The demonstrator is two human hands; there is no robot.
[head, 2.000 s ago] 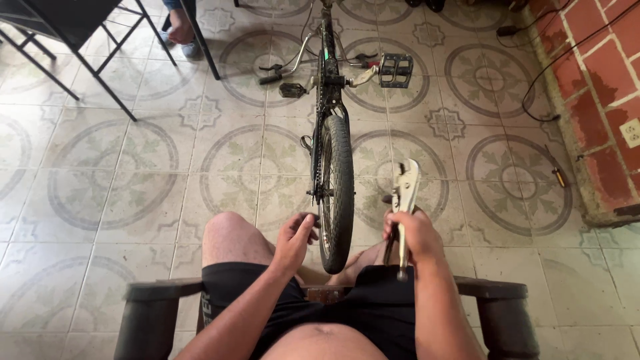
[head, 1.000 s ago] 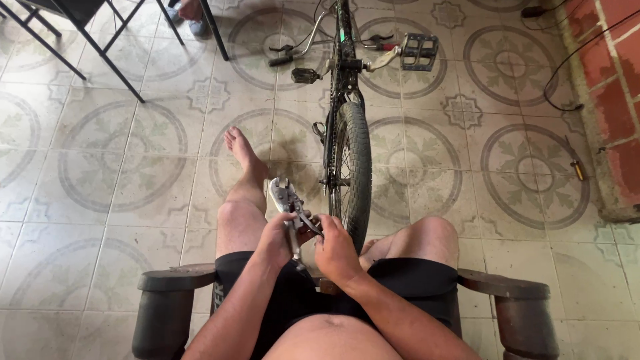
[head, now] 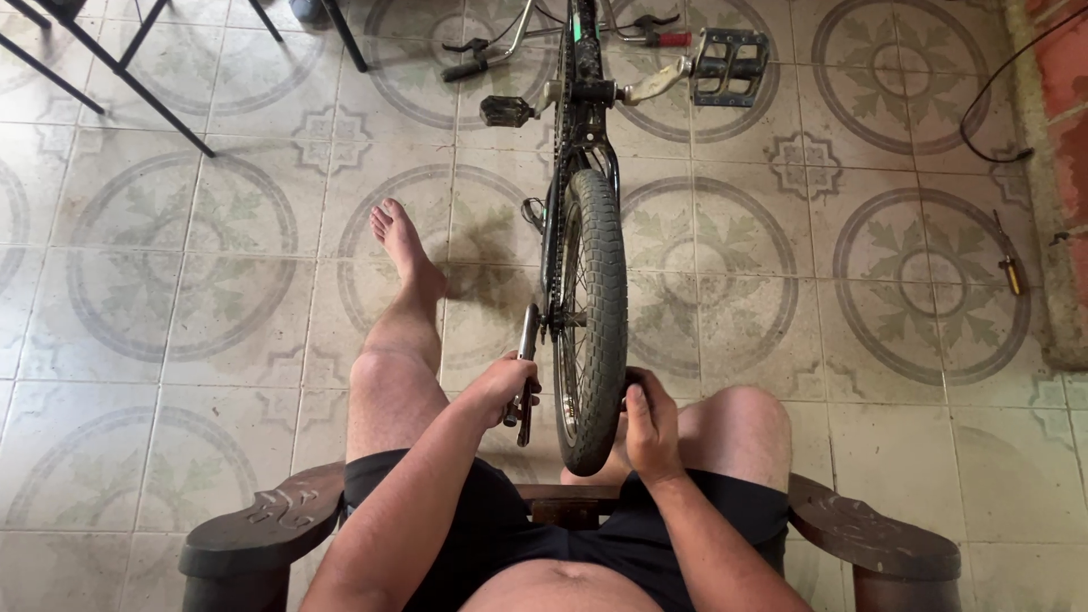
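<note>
A bicycle, turned upside down as its handlebar (head: 484, 64) by the floor shows, stands before me with its rear tire (head: 598, 314) toward me. My left hand (head: 508, 389) grips locking pliers (head: 528, 333), whose head reaches up beside the wheel's axle on the left side; whether the jaws touch it I cannot tell. On the tire's right side is my right hand (head: 650, 425), its fingers curled by the wheel near a small dark thing, partly hidden. The chain (head: 557, 161) runs along the left side of the frame, and the pedals (head: 731, 68) lie farther off.
Carved wooden chair arms (head: 272, 518) flank me. Black metal furniture legs (head: 144, 85) stand at the upper left. A screwdriver with a yellow handle (head: 1010, 274) lies on the tiled floor at right, near a black cable (head: 965, 127) and a brick wall (head: 1062, 161).
The locking pliers were in my right hand two seconds ago, then between both hands; now my left hand has them left of the wheel. My right hand has moved to the tire's right side.
</note>
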